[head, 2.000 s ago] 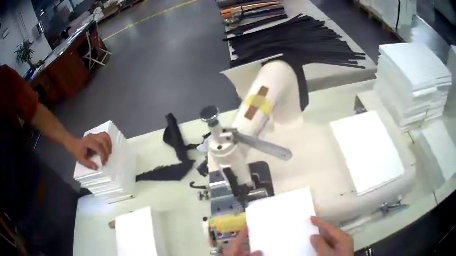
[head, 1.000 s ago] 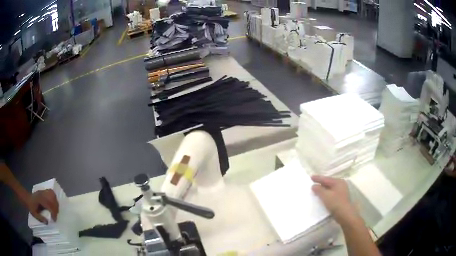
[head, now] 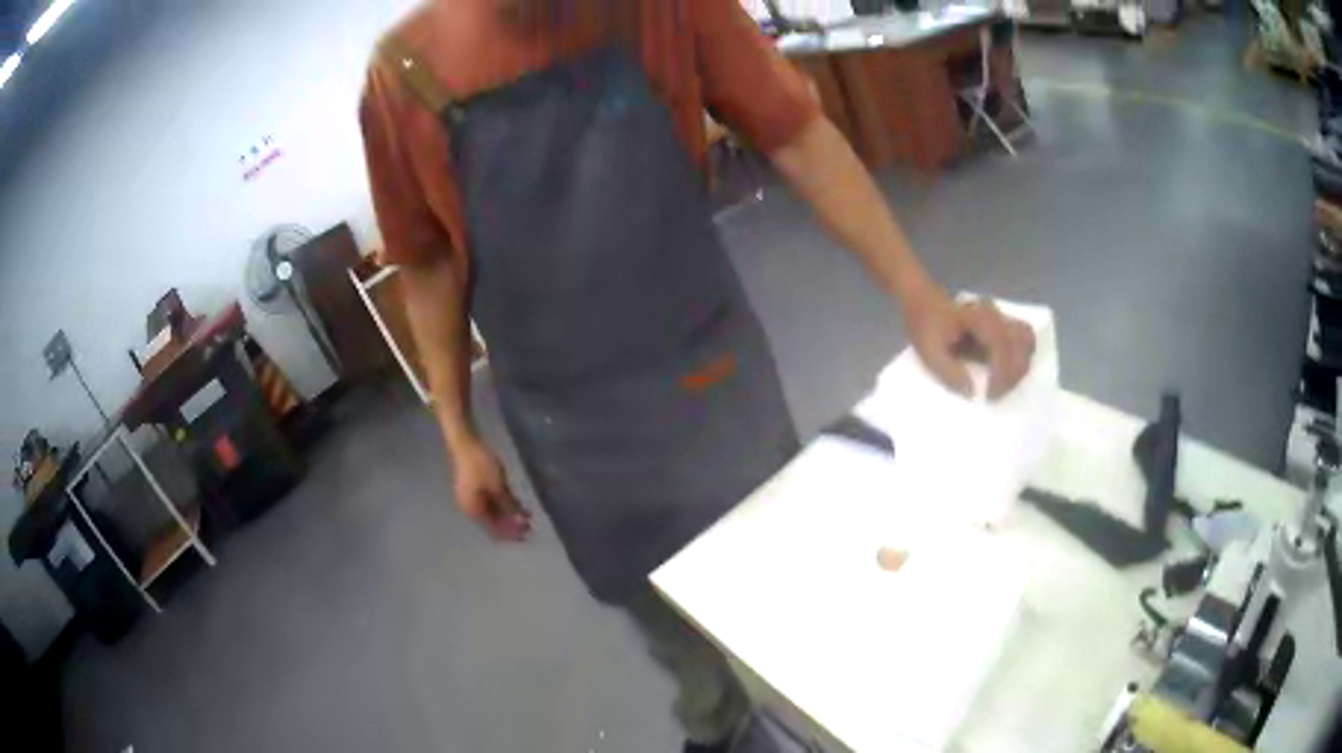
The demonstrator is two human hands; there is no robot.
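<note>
Neither of my hands is in view. The tall white panel stack [head: 964, 456] stands on the table, with another person's hand resting on its top. A low pile of white panels [head: 942, 633] lies in front of it, washed out by glare, so its edges are hard to make out. The machine's silver presser foot assembly [head: 1277, 566] is at the right rim, partly cut off. The yellow guard [head: 1185, 730] shows at the bottom right.
A person in a dark grey apron [head: 604, 280] stands at the table's left side. Black scraps [head: 1111, 522] lie between stack and machine. A small tan thing [head: 892, 559] is by the low pile. A fan [head: 280, 269] and a wooden desk [head: 898, 103] stand behind.
The view has swung far left. My right hand, last seen at the right-hand panel pile, is out of the picture. The black strips and right-hand stacks have left view; the aproned person has come in.
</note>
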